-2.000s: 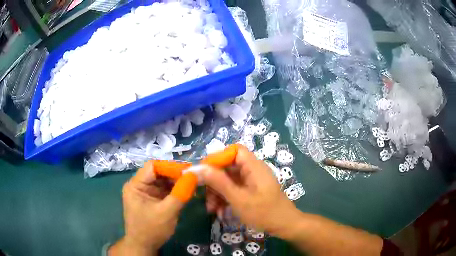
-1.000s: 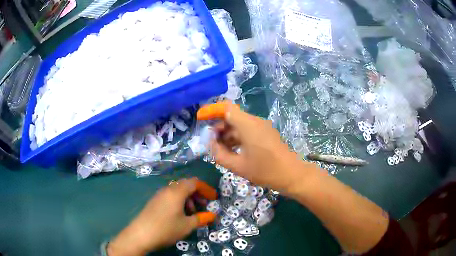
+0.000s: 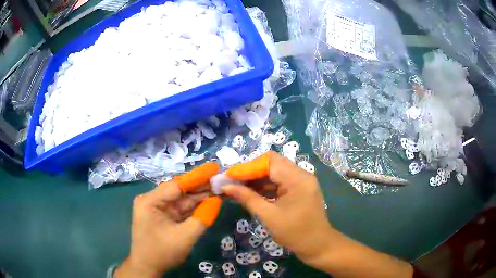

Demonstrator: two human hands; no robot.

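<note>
A small whitish piece [image 3: 219,183] sits between the fingertips of both hands; whether it is one part or two joined cannot be told. My left hand [image 3: 171,217] holds it from the left, with orange cots on finger and thumb. My right hand [image 3: 285,201] pinches it from the right, with an orange cot on the index finger. Clear inserts with holed white faces [image 3: 254,241] lie loose at the bench front, below the hands. More of them lie beyond the right hand, partly hidden by it.
A blue bin [image 3: 163,111] heaped with white pieces stands upper left, over a clear bag of white caps [image 3: 147,165]. A labelled clear bag [image 3: 353,81], a thin brownish-silver tool [image 3: 378,178] and a cloudy bunched bag [image 3: 443,108] lie right. Greyish clear trays [image 3: 30,81] are left.
One second ago my hands were apart, the right near the bag of caps and the left at the holed inserts. Now they meet around a small piece. The camera view has shifted slightly.
</note>
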